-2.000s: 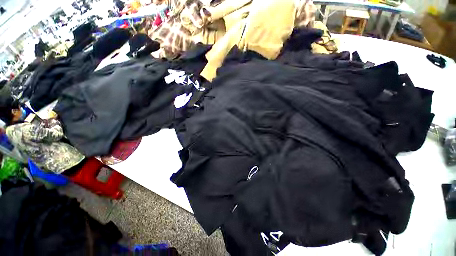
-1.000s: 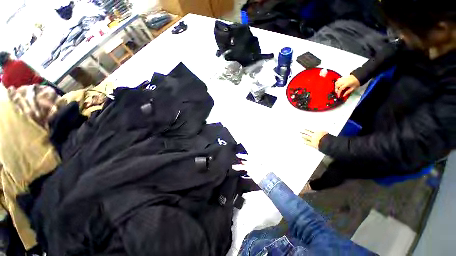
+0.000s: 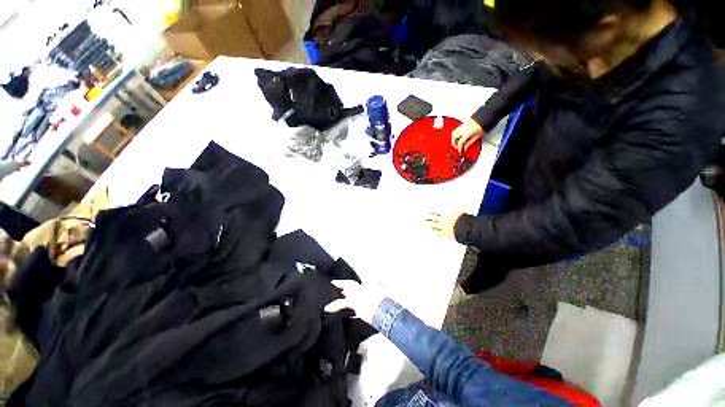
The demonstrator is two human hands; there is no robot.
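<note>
A large heap of black garments (image 3: 171, 318) with small white details covers the lower left of the white table (image 3: 314, 207). My right hand (image 3: 350, 297), in a denim sleeve, is at the heap's right edge. Its fingers touch or overlap the black cloth and look pale and blurred; whether they grip it cannot be told. A dark tag-like patch (image 3: 272, 315) lies on the cloth left of the hand. My left hand is not in view.
Another person (image 3: 588, 151) stands at the table's right side, one hand in a red tray (image 3: 445, 131) of tiny black pieces, the other on the table edge. A blue can (image 3: 378, 123), clear bags (image 3: 304, 143) and a black cloth item (image 3: 302, 95) stand or lie at the back.
The view has swung right, from the garment heap to the table's end. My right hand came into view and stays at the heap's edge. The other person's hand remains in the tray.
</note>
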